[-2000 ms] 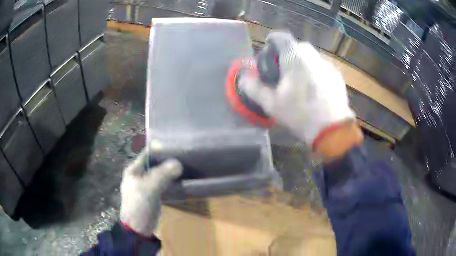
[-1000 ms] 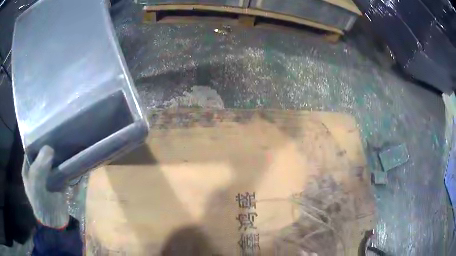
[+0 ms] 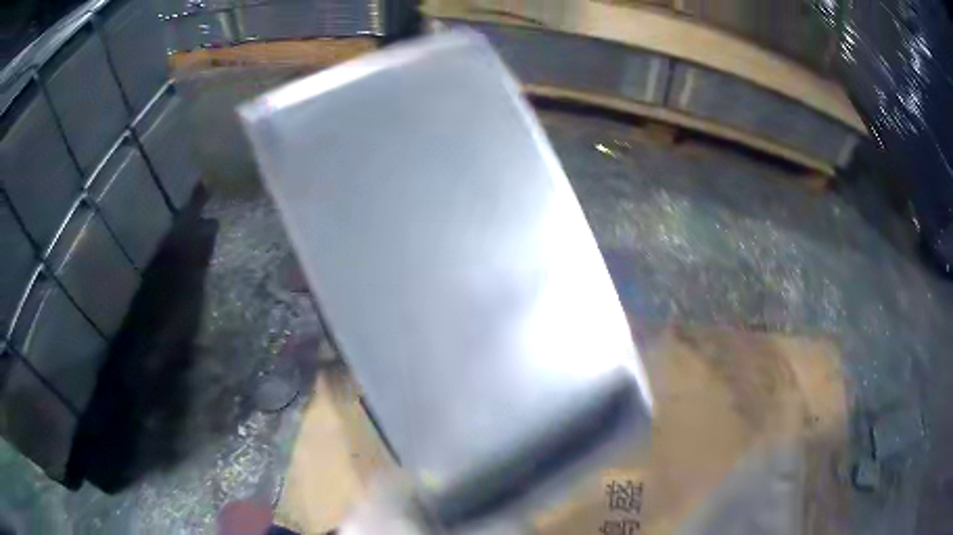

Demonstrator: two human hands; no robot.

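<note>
A long silver-grey sheet-metal housing is tilted across the middle of the view, over the cardboard sheet, its broad smooth face towards me. A dark recess shows at its near end. My left hand, in an off-white glove, grips the housing's near left corner; it is blurred and cut off by the bottom edge, and its fingers are mostly hidden. My right hand is not in view. The sander is not in view.
Stacked grey housings stand at the left. Housings on a wooden pallet are at the back right. The cardboard sheet lies below on the floor. Small grey-green pads lie right of it, and a reddish disc lies at lower left.
The housing moved from upright in front to far left, then back to the middle, now tilted. The right hand and sander, seen two seconds ago, are out of view.
</note>
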